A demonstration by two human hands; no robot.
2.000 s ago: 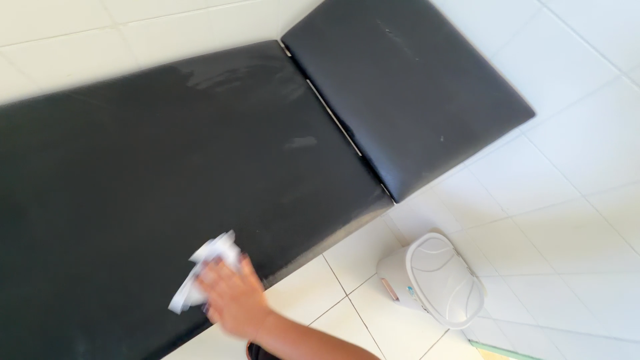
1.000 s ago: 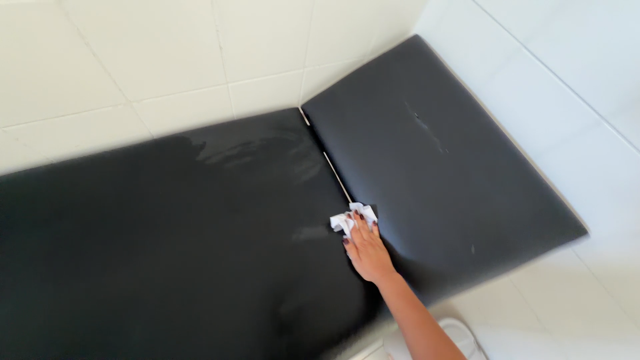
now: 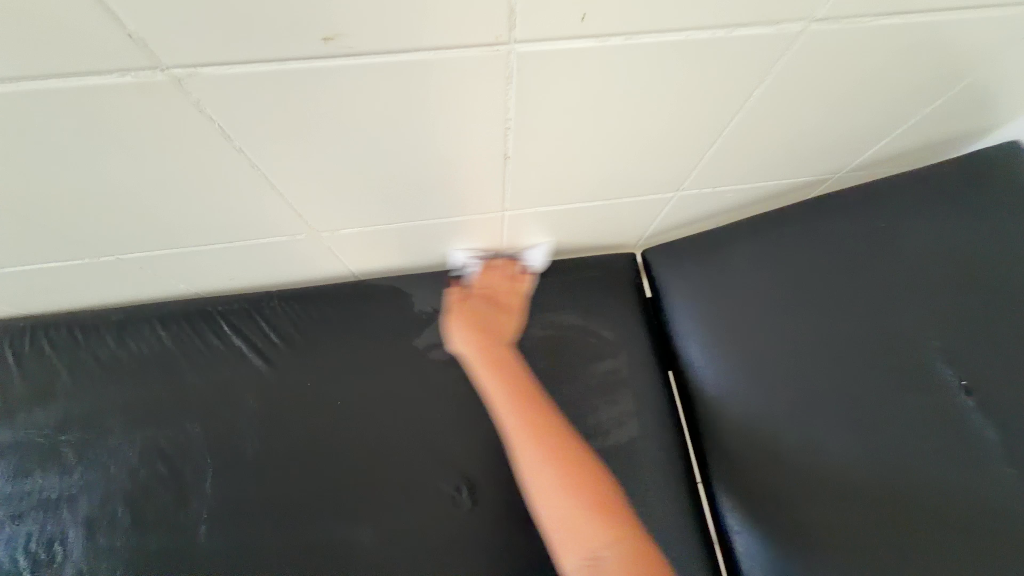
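My right hand (image 3: 490, 308) reaches up from the lower right and holds a crumpled white cloth or wipe (image 3: 534, 257). Hand and cloth are at the back edge of a black padded couch (image 3: 336, 416), close against the tiled wall. The fingertips are blurred and partly hidden. Faint damp-looking streaks show on the black cover around the hand, with creases in the cover to its left. My left hand is out of view.
A white tiled wall (image 3: 384, 144) runs along the couch's far edge. To the right, a tilted black padded headrest section (image 3: 840, 320) meets the main pad at a narrow gap. Small scuffs mark both pads.
My right hand, with the white cloth, has moved from the gap beside the headrest to the couch's back edge by the wall. The view has shifted toward the wall; the bin is out of sight.
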